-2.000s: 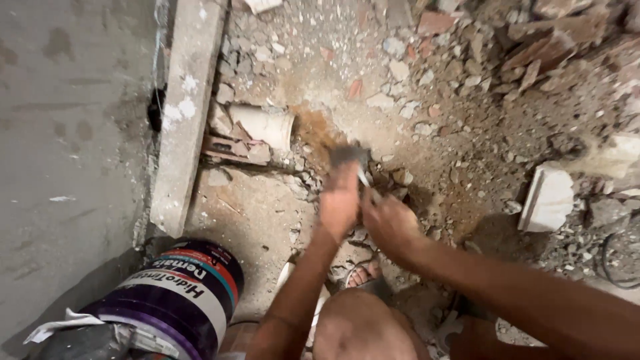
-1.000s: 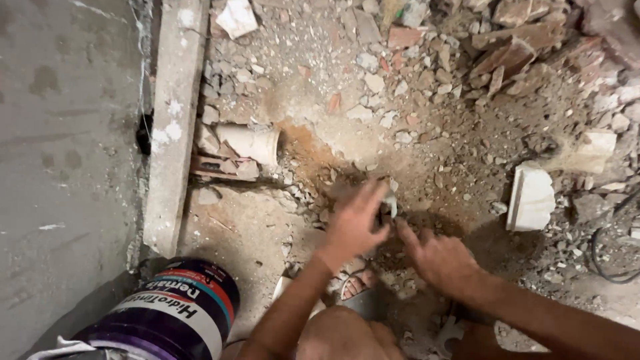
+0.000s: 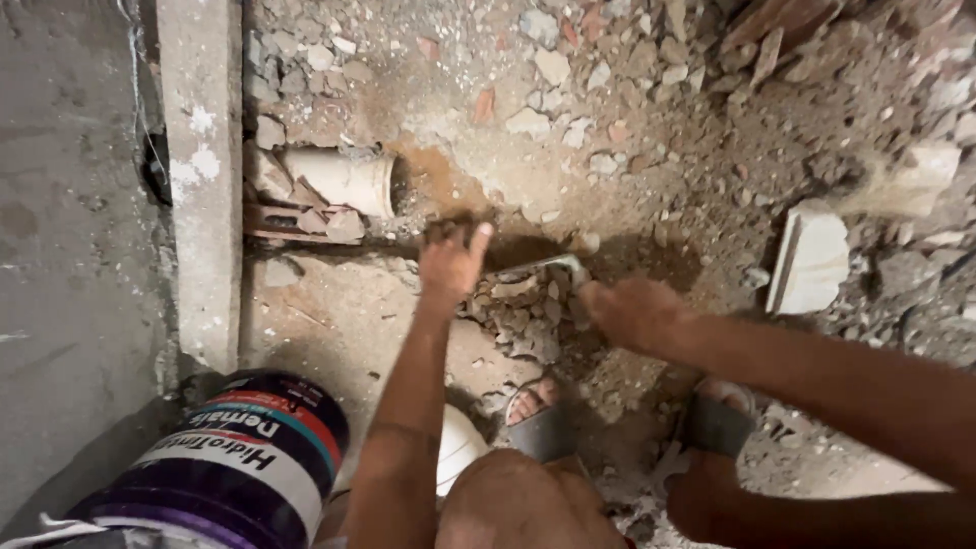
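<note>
My right hand (image 3: 637, 311) is closed around the handle end of a trowel (image 3: 560, 261), whose metal neck shows; its blade is mostly hidden or blurred. To the left, my left hand (image 3: 451, 263) reaches down at the trench in the dirt, thumb apart, its other fingers blurred; whether it holds anything I cannot tell. Between and just below the hands lies a heap of broken rubble (image 3: 526, 320). Left of the trench a white plastic pipe (image 3: 343, 179) lies with its open end facing right, beside a broken hollow clay brick (image 3: 297, 221).
A concrete beam (image 3: 202, 152) runs along the grey wall (image 3: 69, 168). A purple paint bucket (image 3: 229, 465) stands at lower left. A white broken piece (image 3: 812, 259) lies at right, amid rubble (image 3: 854, 91). My sandalled feet (image 3: 537, 415) are below the hands.
My hands have moved apart; they were close together over the dirt two seconds ago. The trowel's neck now shows between them. The view has shifted somewhat.
</note>
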